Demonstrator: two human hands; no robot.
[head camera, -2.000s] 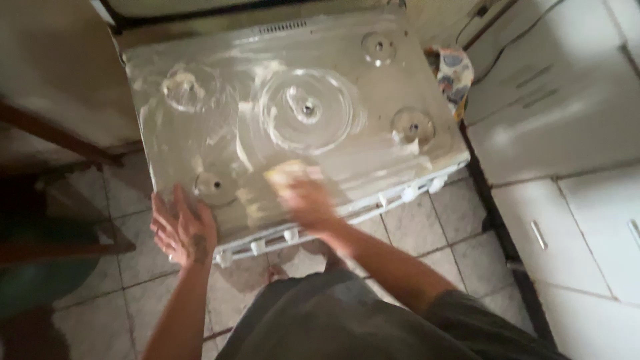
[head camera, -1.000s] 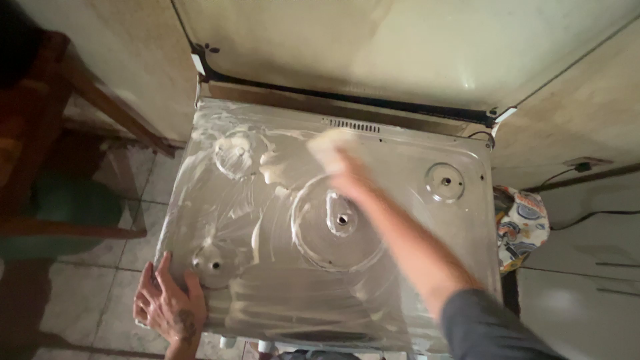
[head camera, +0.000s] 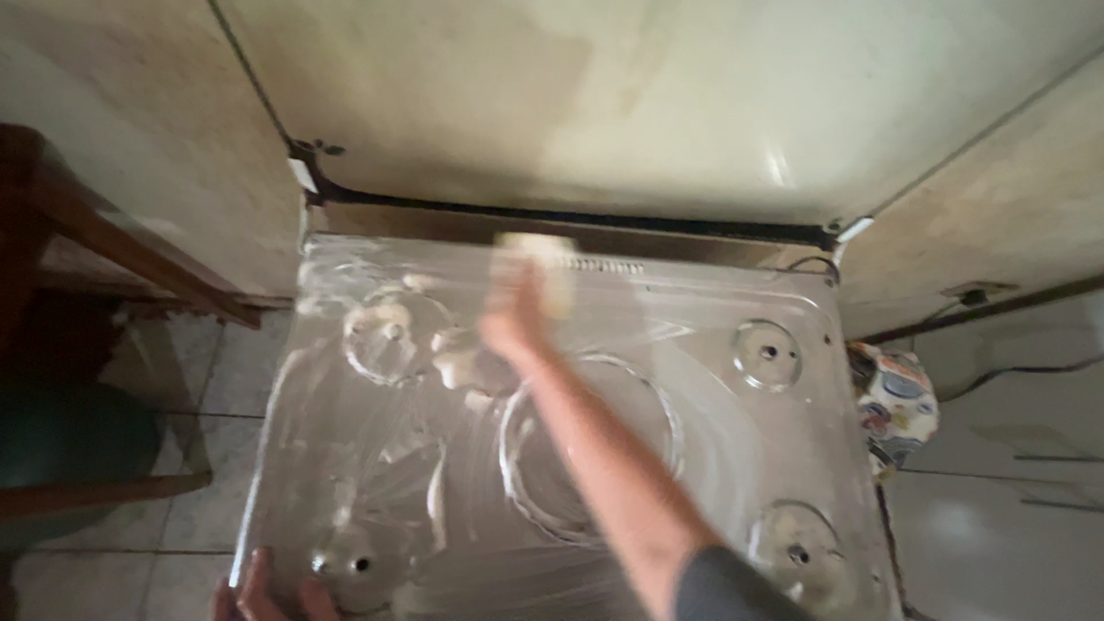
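Note:
My right hand, blurred by motion, holds a pale yellowish sponge over the rear edge of a metal gas stove top, beside the vent slots. White foam lies in streaks and clumps, mostly over the left half and around the central burner ring. The burner seats are bare, with no grates on them. At the bottom left, the fingers of my left hand rest spread on the stove's front-left corner area; the rest of that hand is out of frame.
The raised stove lid stands behind the cooktop. A wooden piece of furniture is at the left above floor tiles. At the right are a patterned cloth, a plug in a wall outlet with its cable, and pale cabinets.
My right hand has gone from the front of the stove top to its rear edge with the sponge. My left hand stays at the left side. The view has shifted toward the raised lid.

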